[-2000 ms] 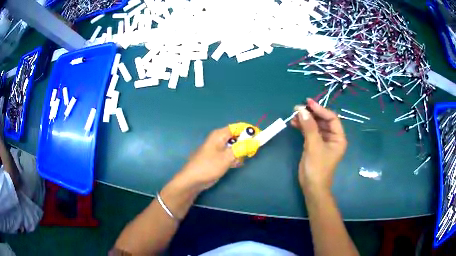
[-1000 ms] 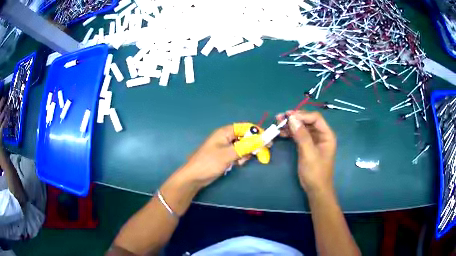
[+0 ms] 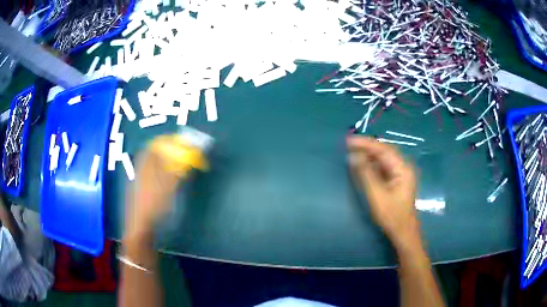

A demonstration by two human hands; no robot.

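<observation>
My left hand is blurred and stands right of the blue tray. Yellow material covers or sits at its fingers, and a blurred white piece shows at its tip. My right hand is over the right part of the bench with its fingertips close together, near the loose rods; whether it holds something cannot be told. White sleeves lie in a bright heap at the back centre and left. Thin rods with dark red parts lie tangled at the back right.
A blue tray with several white pieces lies at left. Blue bins of rods stand at the far left and right. A shiny clear patch lies right of my right hand. Part of a person in light clothing shows at lower left.
My left hand has moved left, away from my right hand, with the yellow material and a white piece. My hands were close together at a white sleeve and rod before.
</observation>
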